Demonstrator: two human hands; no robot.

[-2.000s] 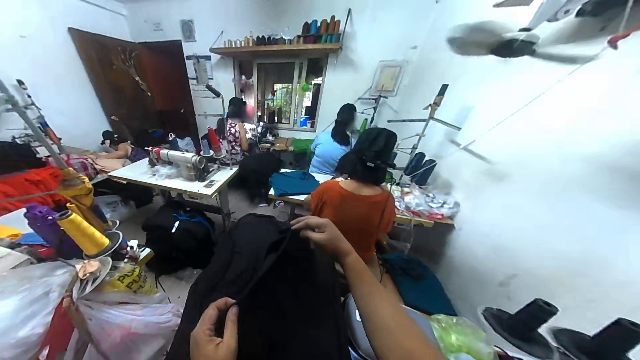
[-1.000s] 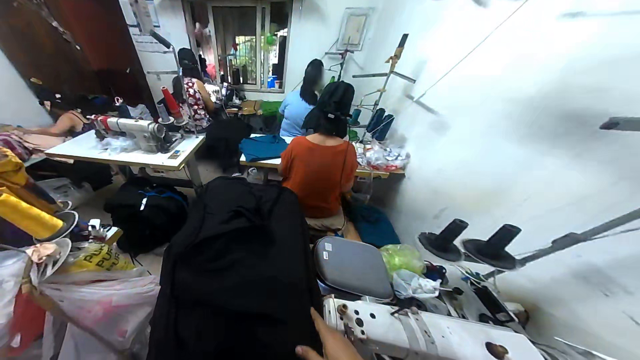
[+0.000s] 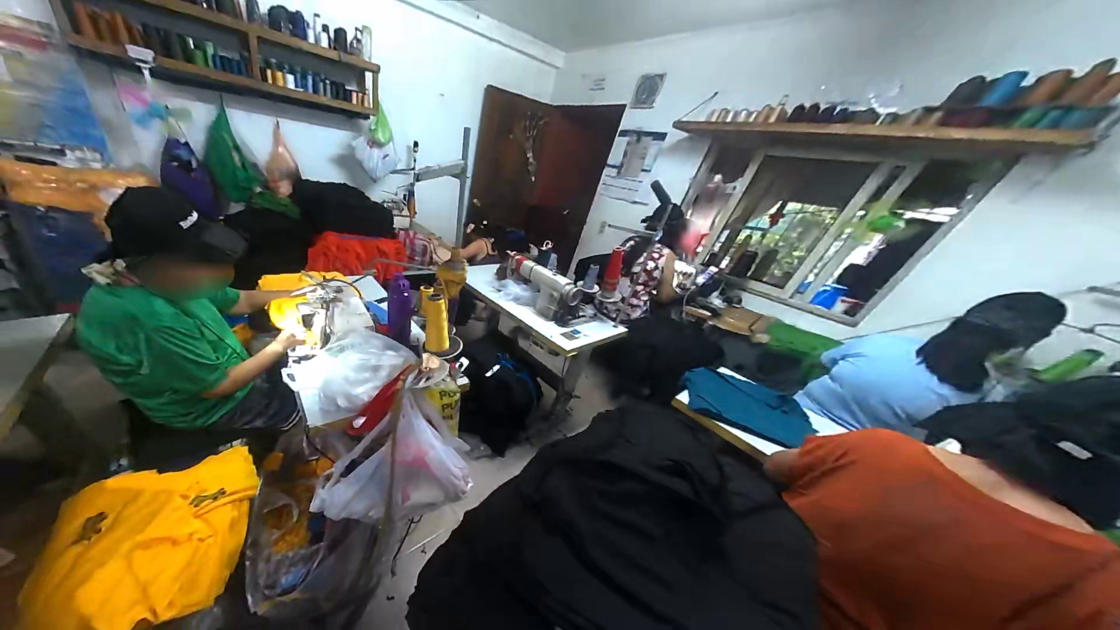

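Neither my left hand nor my right hand shows in the head view now. A large heap of black fabric [image 3: 612, 525] fills the bottom middle, its folds loose and rumpled. Just past it, teal folded cloth [image 3: 748, 407] lies on a white-topped table. What my hands touch or hold is hidden from this view.
A person in an orange top [image 3: 945, 542] sits close at the right. At the left a person in green [image 3: 162, 350] works yellow cloth at a sewing machine. Plastic bags [image 3: 420, 472], yellow fabric [image 3: 140, 542] and a white sewing table [image 3: 586, 332] stand around.
The view has swung far to the left. Two seconds ago both hands were on the black fabric; one second ago one hand showed at its lower right edge. Now neither is seen.
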